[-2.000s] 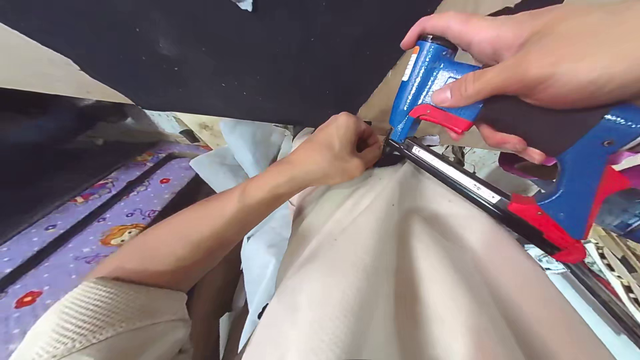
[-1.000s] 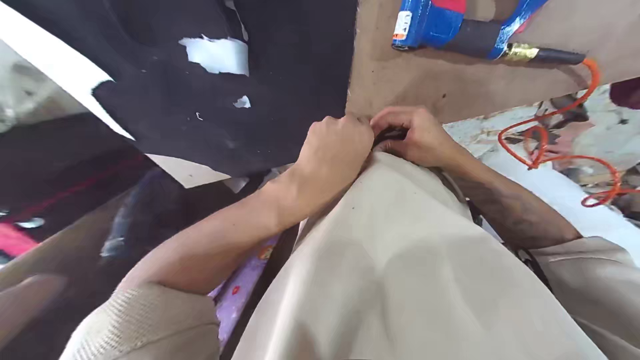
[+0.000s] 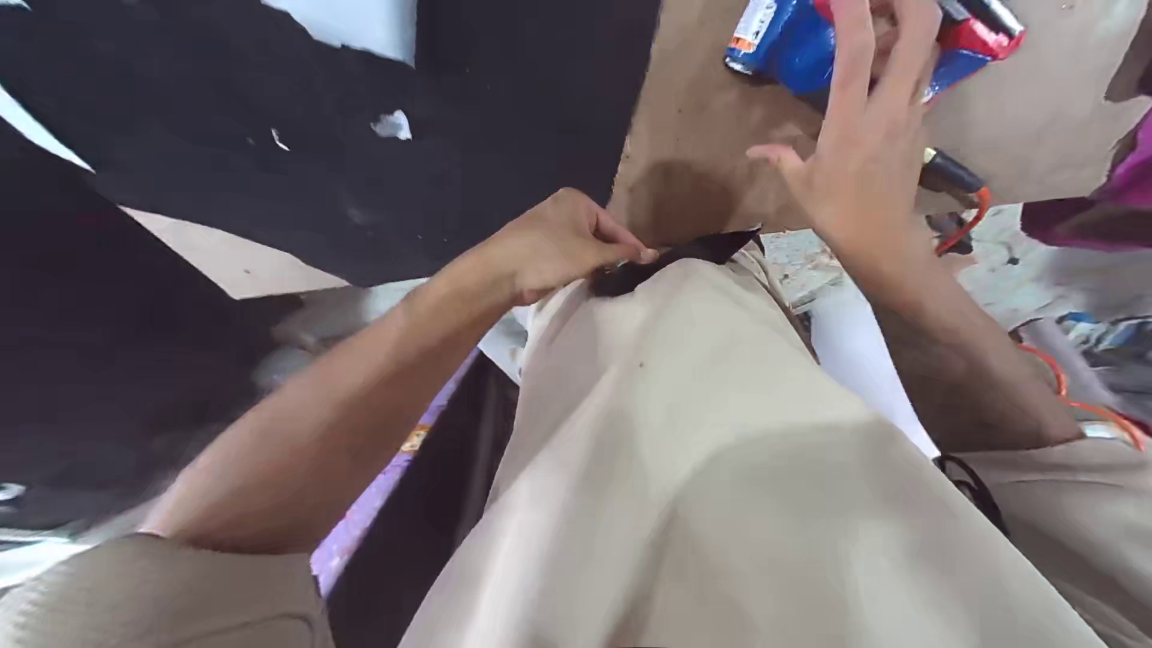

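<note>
My left hand (image 3: 576, 243) pinches a strip of black fabric (image 3: 702, 252) between thumb and fingers, at the top end of beige cloth (image 3: 684, 378) stretched over my front. Above and to the right, my right hand (image 3: 855, 144) is spread with fingers apart over a blue and red pneumatic stapler (image 3: 792, 45). The stapler lies on a brown board (image 3: 693, 135), partly hidden behind the fingers. Whether those fingers touch it, I cannot tell.
Black fabric (image 3: 504, 117) with white scraps covers the surface at upper left. An orange air hose (image 3: 972, 220) runs down from the stapler's black fitting. White sheet material (image 3: 864, 360) and debris lie at right; a purple printed strip (image 3: 387, 486) shows at lower left.
Two seconds ago my right hand held the stapler; one second ago it was at the black fabric beside my left hand. Now it has moved up over the stapler lying on the board.
</note>
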